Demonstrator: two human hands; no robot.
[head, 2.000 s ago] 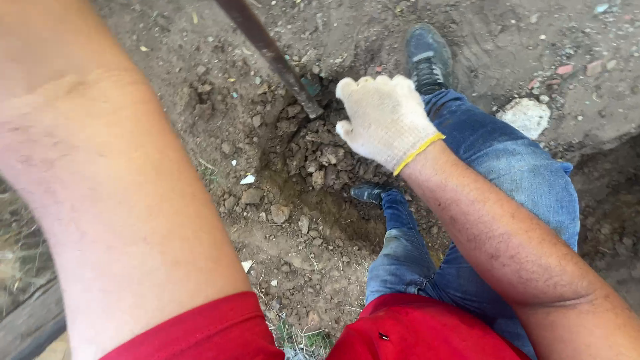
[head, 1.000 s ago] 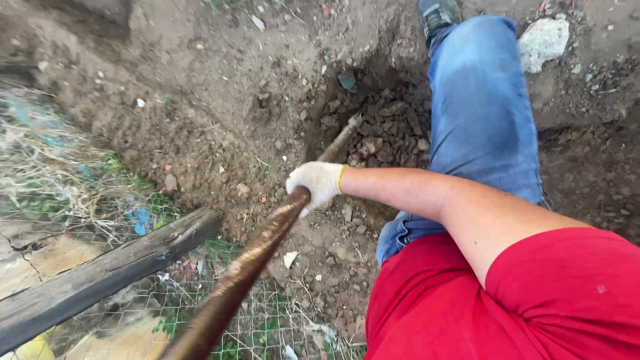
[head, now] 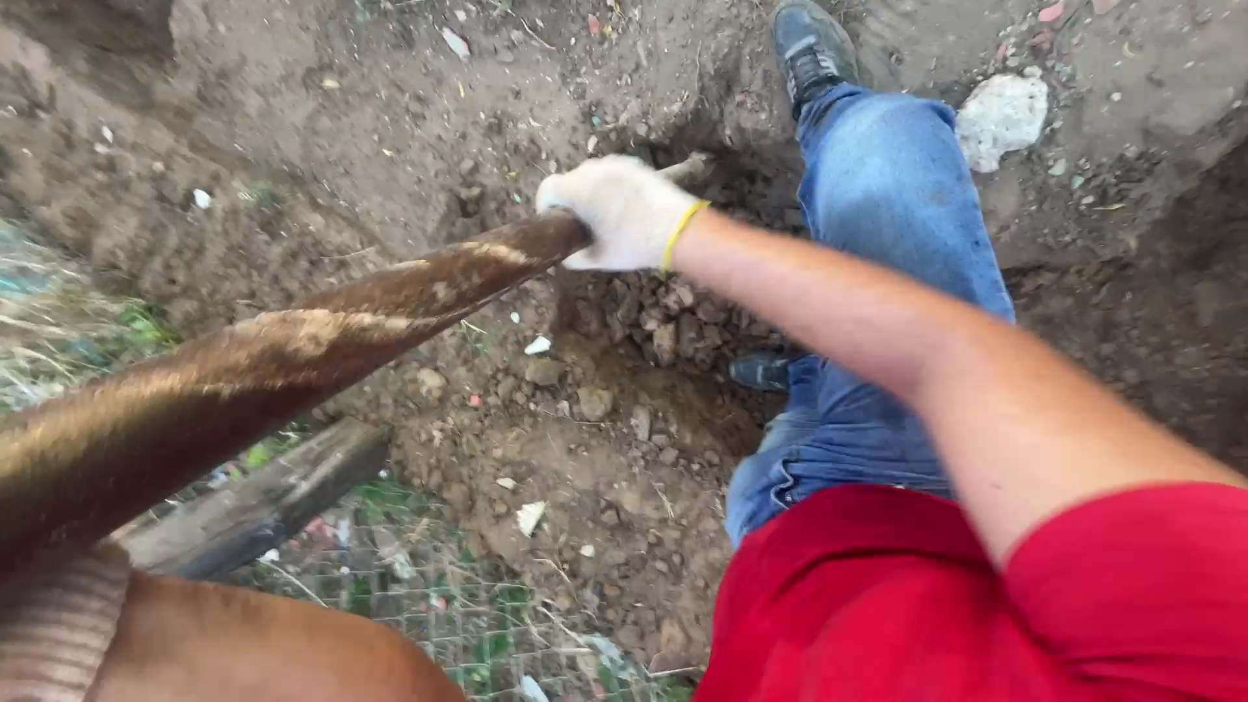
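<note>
My right hand (head: 619, 214), in a white knit glove with a yellow cuff edge, is closed around a long rusty metal bar (head: 322, 341). The bar slants from the left edge down to a dug hole with loose clods (head: 682, 322), its far end (head: 690, 168) showing just past the hand near the hole's upper edge. Of my left hand only the ribbed glove cuff (head: 58, 624) shows at the lower left, right beside the thick near part of the bar. Its fingers are hidden or outside the view.
My shoes (head: 814, 54) stand at the hole, one above it and one at its lower right. A pale stone (head: 1002, 119) lies at the upper right, beside a trench (head: 1150, 322). A weathered wooden beam (head: 263, 497) and wire mesh (head: 439, 604) lie at the lower left.
Two seconds ago my right hand was off the bar, its fingers spread; a second ago it was closed around it. Since then the bar's near part has swung higher, and my left cuff has come into view.
</note>
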